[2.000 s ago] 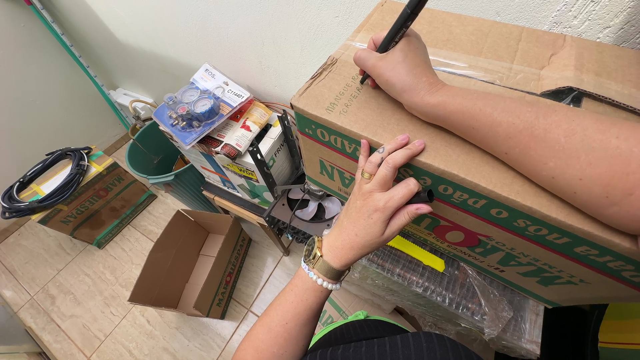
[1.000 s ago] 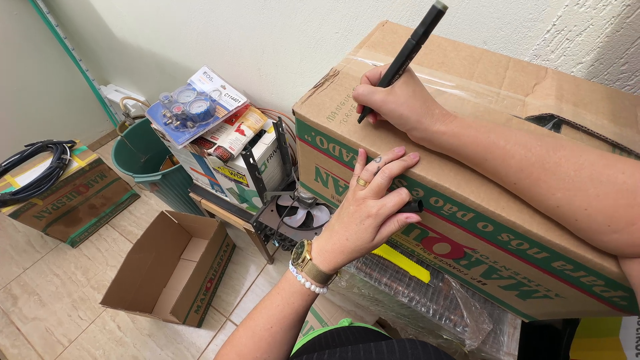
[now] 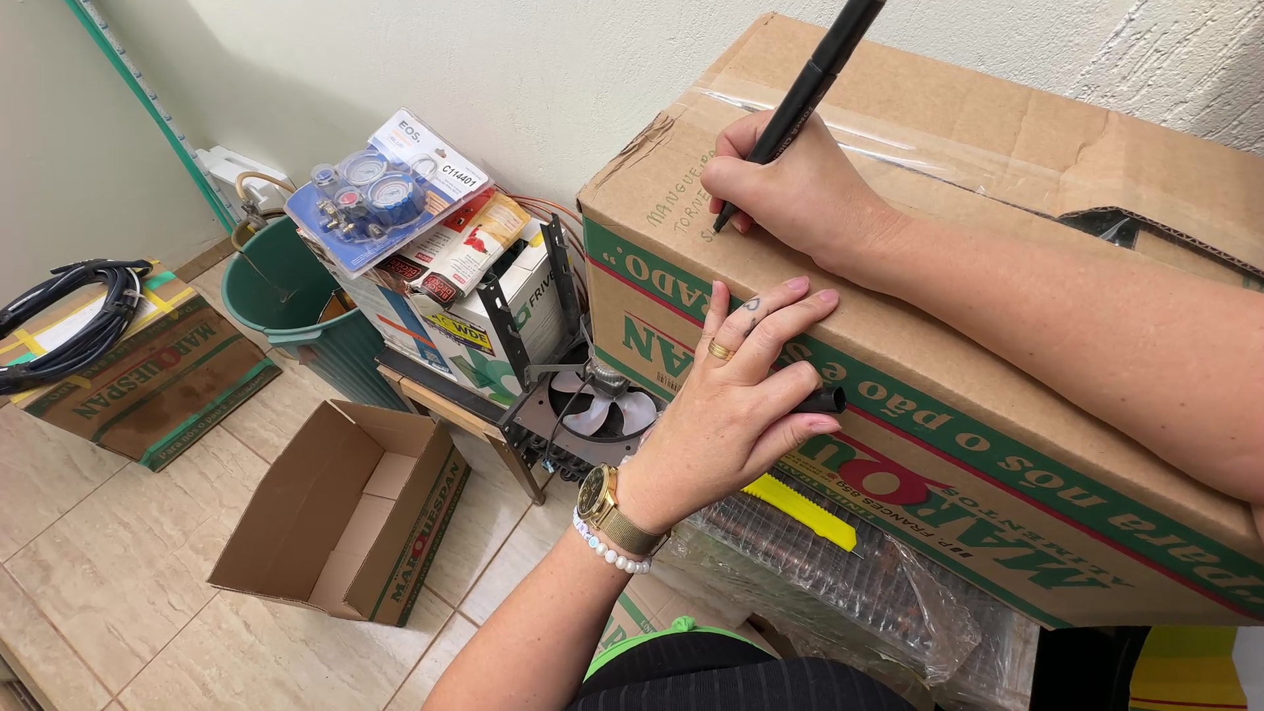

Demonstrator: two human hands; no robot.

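Note:
A black marker pen is gripped in my right hand, its tip touching the top of a large cardboard box near the front edge. Handwritten lines stand on the cardboard just left of the tip. My left hand rests against the box's front side, fingertips at the upper edge, with the black pen cap held between its fingers. Below that hand, a yellow plastic tool, perhaps a utility knife, lies on a plastic-wrapped finned coil beside the box.
An open cardboard box stands on the tiled floor. Behind it are a green bin and a low bench bearing boxes and a packaged manifold gauge set. A small fan is nearby. Coiled black hose lies on another box at left.
More handwriting shows on the box top, and my right hand with the marker is at a lower line. My left hand stays against the box with the cap.

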